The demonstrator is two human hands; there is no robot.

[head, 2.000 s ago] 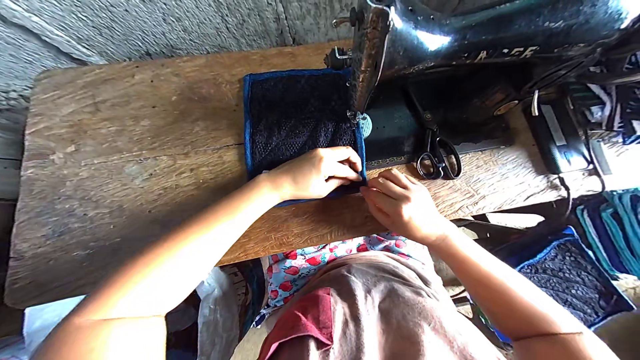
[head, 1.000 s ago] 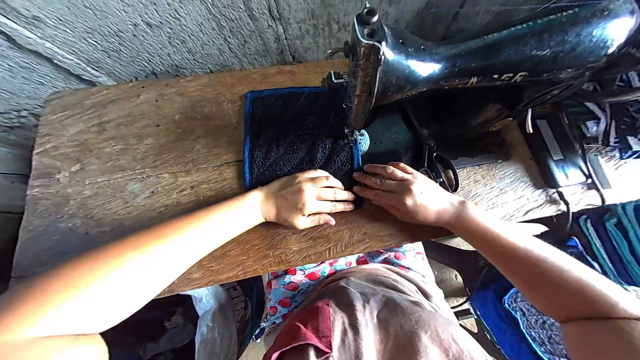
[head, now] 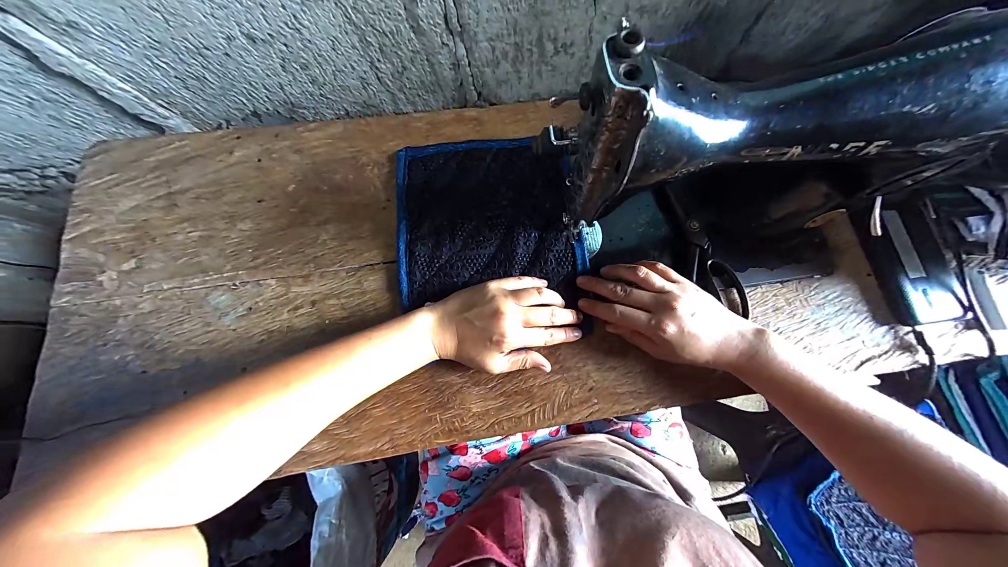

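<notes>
A dark textured fabric piece with blue edge binding (head: 484, 213) lies on the wooden sewing table (head: 236, 260). Its right edge runs under the needle area of a black Singer sewing machine (head: 709, 134). My left hand (head: 504, 324) rests flat on the near part of the fabric, fingers pointing right. My right hand (head: 669, 315) touches the fabric's right edge with its fingertips, close in front of the presser foot. Beneath my hands, the fabric's near corner is partly hidden. Black-handled scissors (head: 726, 285) lie just behind my right hand, partly covered.
A rough grey wall (head: 315, 63) stands behind the table. On the right are a dark box-like object (head: 913, 268) and cables. Below right hang or lie blue-edged fabric pieces (head: 858, 512). A whitish plastic bag (head: 342, 512) is below the table's front edge.
Two seconds ago my fingers pinched the fabric's near right corner; now both hands lie flatter against it. Since one second ago the hands have barely moved.
</notes>
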